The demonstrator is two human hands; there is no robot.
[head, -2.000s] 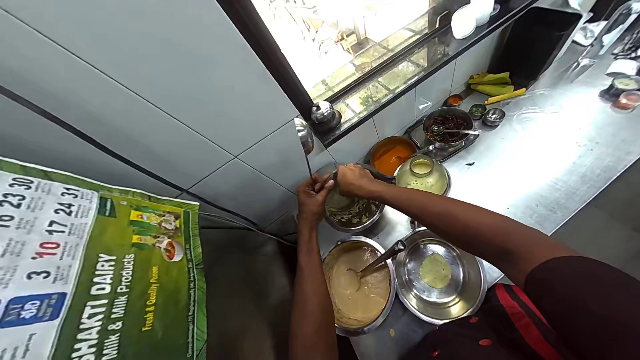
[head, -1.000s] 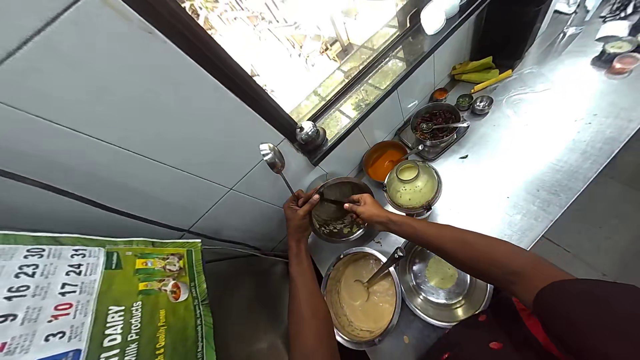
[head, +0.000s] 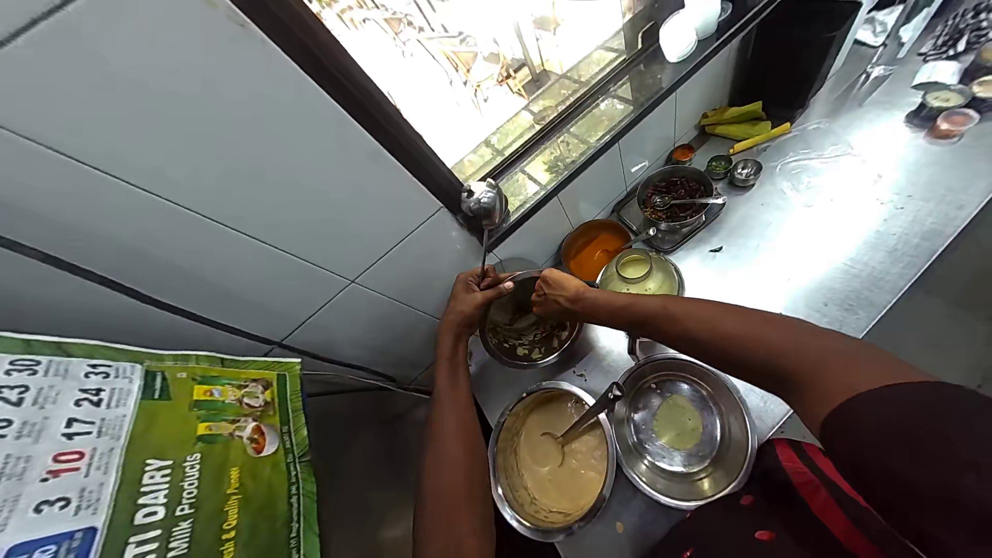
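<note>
A metal pot [head: 530,341] holding dark chopped leafy food stands against the tiled wall. At its left rim is my left hand [head: 470,298], closed on the thin handle of a steel ladle [head: 484,203] whose bowl points up. My right hand [head: 559,294] is a fist at the pot's upper right, over its opening; what it grips is hidden. Nearer me, a steel bowl of beige batter [head: 554,465] has a ladle [head: 583,422] in it. Beside that bowl sits a wide steel basin [head: 683,430] with a little pale green liquid.
An orange sauce pot [head: 595,249], a pale green vessel [head: 640,273] and a pot of dried red chillies [head: 676,198] line the wall side of the steel counter [head: 821,240]. Small bowls and yellow-green leaves [head: 736,122] lie farther back. A calendar [head: 155,457] hangs at left.
The ladle in my left hand now stands more upright, in front of the window corner. My right hand has moved from the pot's right side to over its upper right part.
</note>
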